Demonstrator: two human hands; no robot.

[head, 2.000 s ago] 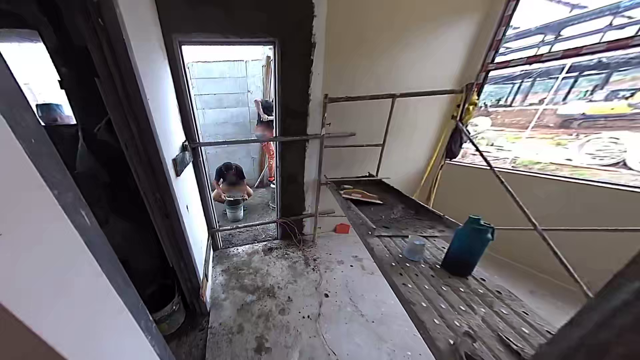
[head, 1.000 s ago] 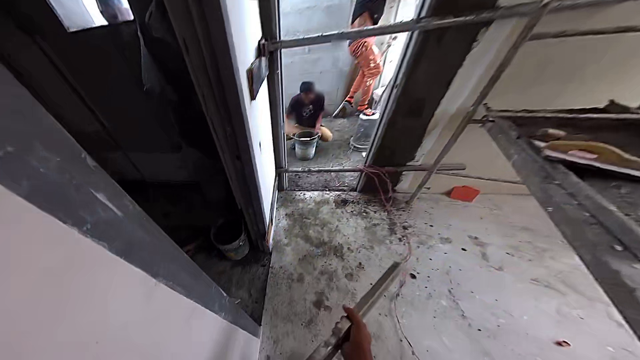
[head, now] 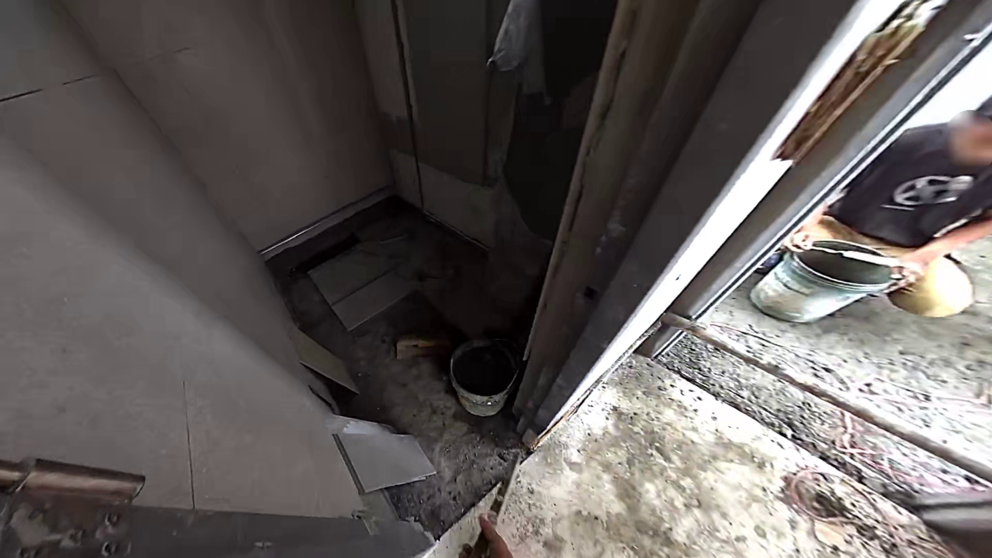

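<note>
At the bottom edge, my right hand [head: 490,540] shows only as a few fingers, closed around a long narrow bar [head: 504,490] that points away across the threshold. Most of the hand and the near part of the bar are cut off by the frame. My left hand is out of view. Beyond the bar, inside the dark room, a dirty bucket [head: 482,387] stands on the floor beside the door frame [head: 620,256]. A short wood block [head: 422,346] lies left of the bucket. A loose square tile or board piece [head: 387,459] lies nearer, by the wall's end.
Flat board pieces [head: 364,287] lie deeper in the dark room. Through the right doorway, a person [head: 914,190] squats with both hands on a bucket [head: 818,283]. A scaffold pipe [head: 814,399] crosses low there, near tangled pink string [head: 849,442]. A metal pipe end [head: 85,479] juts in at lower left.
The view has swung left and down toward the dark room. My right hand, absent two seconds ago, came into view with the bar one second ago and is now lower, at the frame's edge.
</note>
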